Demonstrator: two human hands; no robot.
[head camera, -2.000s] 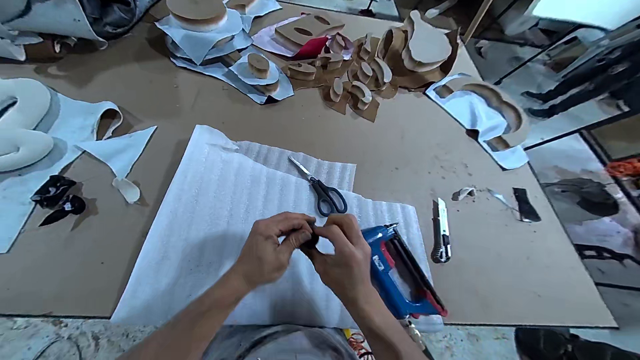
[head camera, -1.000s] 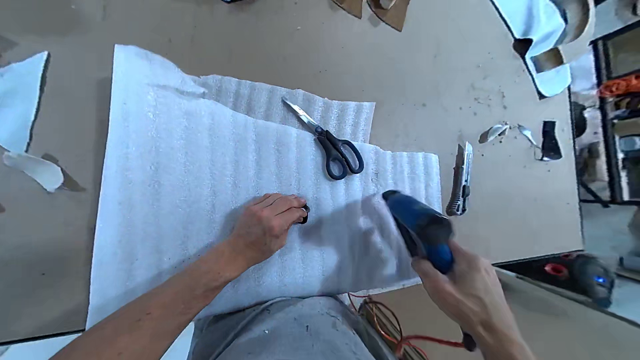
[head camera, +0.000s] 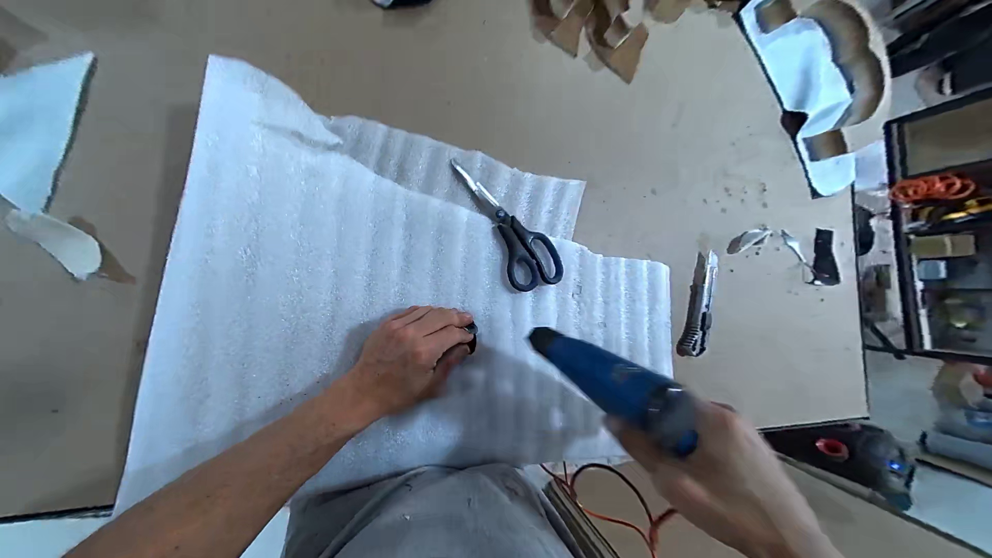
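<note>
On the white foam sheet (head camera: 310, 256), near its lower middle, my left hand (head camera: 415, 353) pinches a small black piece (head camera: 472, 338). My right hand (head camera: 721, 465) grips a blue pneumatic stapler (head camera: 612, 376), somewhat blurred, its dark nose directed at the left hand and a short way from it. Black-handled scissors (head camera: 515, 236) lie partly open on the foam above the hands. A snap-off utility knife (head camera: 700, 304) rests on the table to the right of the foam. What the black piece is cannot be told, as fingers cover most of it.
Brown cut pieces (head camera: 612, 39) lie at the table's far edge of view. A pale blue padded piece (head camera: 814, 85) is at upper right, a light fabric scrap (head camera: 35, 128) at left. Black and clear scraps (head camera: 826, 257) sit near the right table edge. Red hoses (head camera: 612, 523) hang below.
The right hand left the small black piece and took hold of the blue stapler, which lay on the foam. It is now raised, nose toward the left hand. The view has tilted down.
</note>
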